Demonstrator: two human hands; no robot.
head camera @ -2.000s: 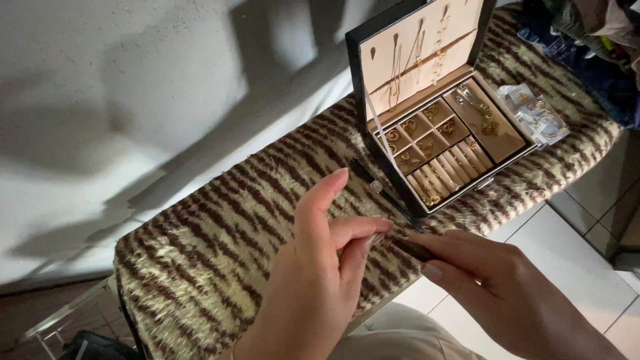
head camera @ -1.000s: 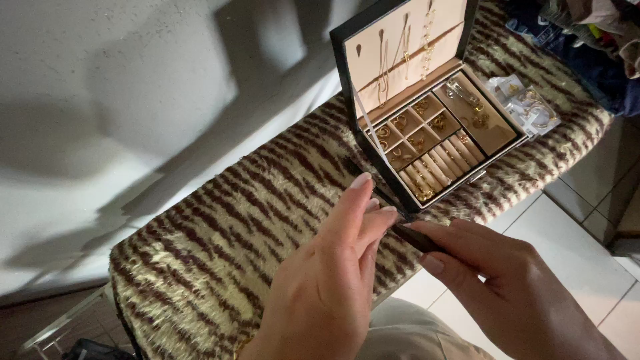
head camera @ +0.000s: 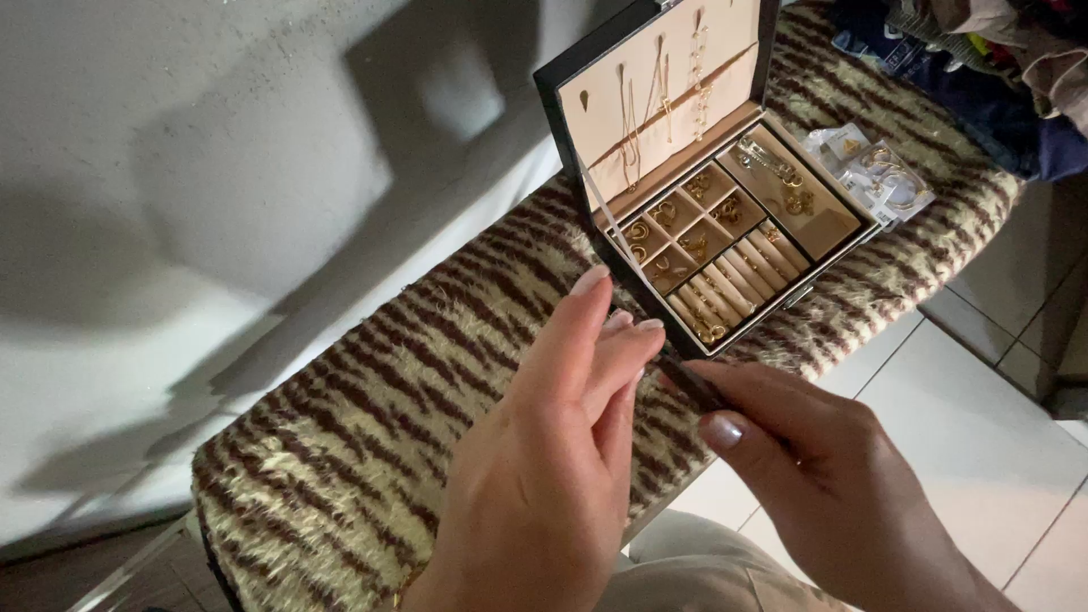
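My right hand (head camera: 816, 467) pinches a slim dark strap-like item (head camera: 693, 382) between thumb and fingers. The item's far end runs behind the fingertips of my left hand (head camera: 561, 425), whose palm faces away from view; whether that hand grips it is hidden. Just beyond the fingers stands a black jewelry box (head camera: 663, 310) with its lid raised. Necklaces (head camera: 629, 127) hang inside the lid. Gold-colored earrings (head camera: 665, 212) lie in the small square compartments, rings (head camera: 712, 331) sit among the padded rolls, and more jewelry (head camera: 799, 201) rests in the larger compartment.
The box stands on a bench with a striped furry cover (head camera: 357, 425). Small clear packets of jewelry (head camera: 884, 178) lie at the box's right side. Folded clothes (head camera: 960, 76) are piled at the upper right. A grey wall (head camera: 212, 170) runs along the left, and floor tiles (head camera: 960, 408) show below.
My left hand's fingers have drawn closer together than two seconds ago. A small pale item seen beside the box two seconds ago is now out of sight near my fingers.
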